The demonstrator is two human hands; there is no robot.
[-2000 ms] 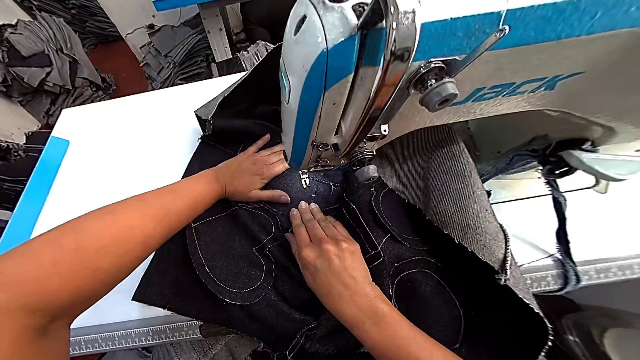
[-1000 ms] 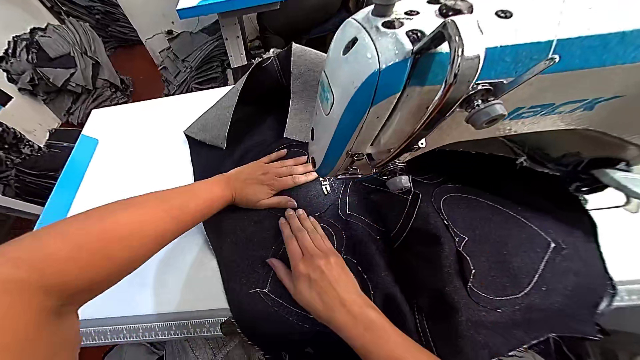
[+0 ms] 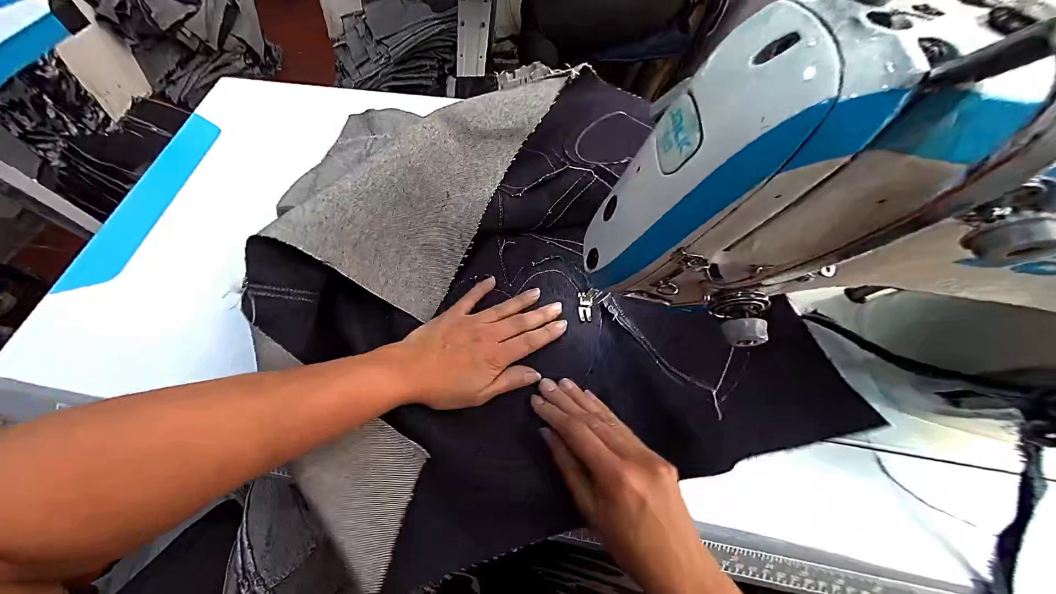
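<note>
Dark denim fabric (image 3: 495,487) with light stitched outlines lies under the presser foot (image 3: 586,305) of a Jack sewing machine (image 3: 742,140). Part of the cloth is folded over, showing its grey underside (image 3: 396,206). My left hand (image 3: 487,346) rests flat on the denim just left of the foot, fingers spread. Below the foot, my right hand (image 3: 610,454) lies on the cloth with its fingers together, the fingertips close to my left thumb. Neither hand grips the fabric. Loose white thread ends (image 3: 718,400) show on the denim right of the foot. The needle cannot be made out.
The white table (image 3: 289,124) has a blue strip (image 3: 140,206) at its left edge and a measuring scale (image 3: 775,569) along the front. Stacks of cut grey fabric (image 3: 396,41) stand beyond it. A dark fabric strip (image 3: 1023,503) hangs at the right.
The denim has been turned and shifted under the foot; a large grey underside flap now lies behind my left hand. Both hands remain on the cloth beside the foot. The view has moved closer.
</note>
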